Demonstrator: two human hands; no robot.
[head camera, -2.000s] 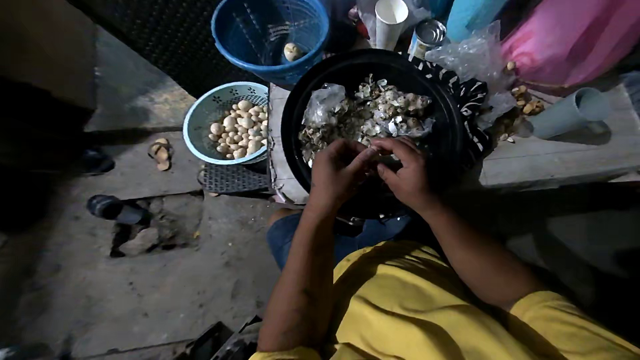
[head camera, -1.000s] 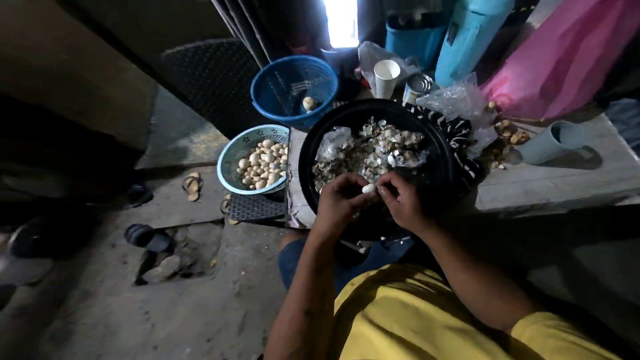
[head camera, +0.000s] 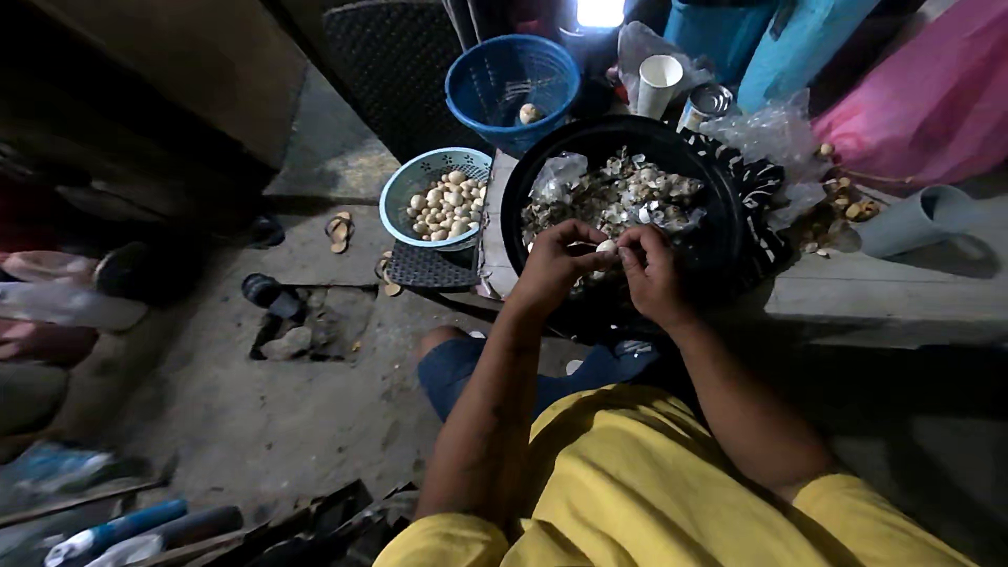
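Over the near part of a round black basin (head camera: 728, 252), my left hand (head camera: 561, 264) and my right hand (head camera: 650, 272) meet at a small whitish egg (head camera: 606, 246). The fingertips of my left hand close on its left side; those of my right hand touch its right side. Beneath them the basin holds many broken shell pieces (head camera: 630, 189) and a crumpled clear plastic bag (head camera: 561, 175). Left of the basin, a light blue plastic colander (head camera: 388, 206) holds many small pale eggs (head camera: 449, 206). Behind it, a blue plastic basket (head camera: 465, 118) has one pale round item (head camera: 529, 113) inside.
A white cup (head camera: 658, 83) and an opened tin can (head camera: 709, 102) stand behind the basin. Patterned black cloth (head camera: 760, 189) lies against its right side. Farther right are a grey-blue plastic cup (head camera: 906, 224) on its side and a pink bag (head camera: 921, 102). Sandals (head camera: 340, 232) lie on the floor.
The view has shifted. The pale egg between my fingertips, hardly visible two seconds ago, now shows plainly. Both hands remain together over the basin.
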